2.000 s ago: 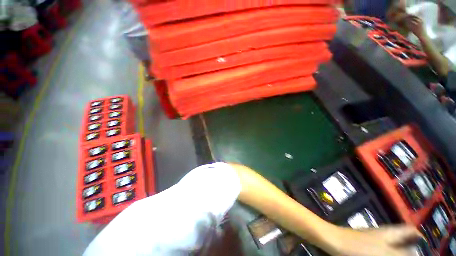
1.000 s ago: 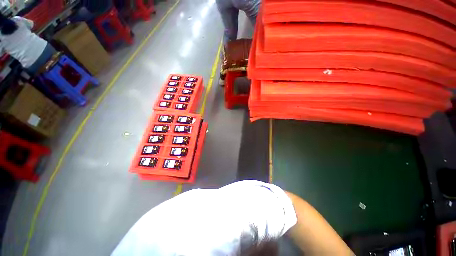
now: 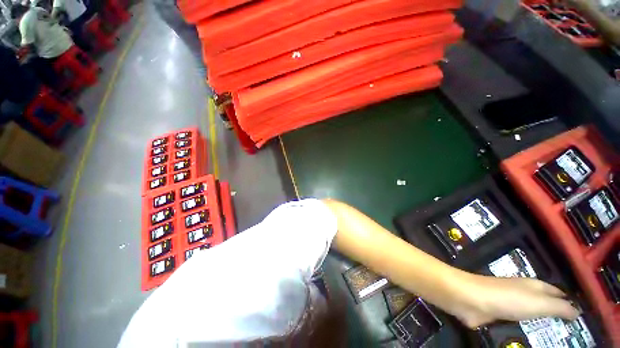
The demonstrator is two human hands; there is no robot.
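My left hand [image 3: 520, 300] reaches in from the lower left over the black foam tray [image 3: 416, 221]. Its fingers point right and lie over or just above a black electronic unit with a white label [image 3: 554, 334]. The fingertips are blurred, and whether they hold anything cannot be told. Another unit [image 3: 469, 228] with a white label and gold spot lies in the tray's upper pocket. A third unit [image 3: 513, 264] is partly hidden behind my hand. My right hand is out of the picture.
A red foam tray [image 3: 534, 158] with units lies behind the black one. Brown packets [image 3: 366, 281] and a dark glossy packet [image 3: 416, 323] lie at the near bench edge. Stacked red foam [image 3: 333, 64] stands on the green mat [image 3: 381, 149]. Filled red trays [image 3: 178, 228] are low at left.
The view swung left to the aisle, then back right to the bench. My left hand, out of the picture one second ago, shows again over the black tray.
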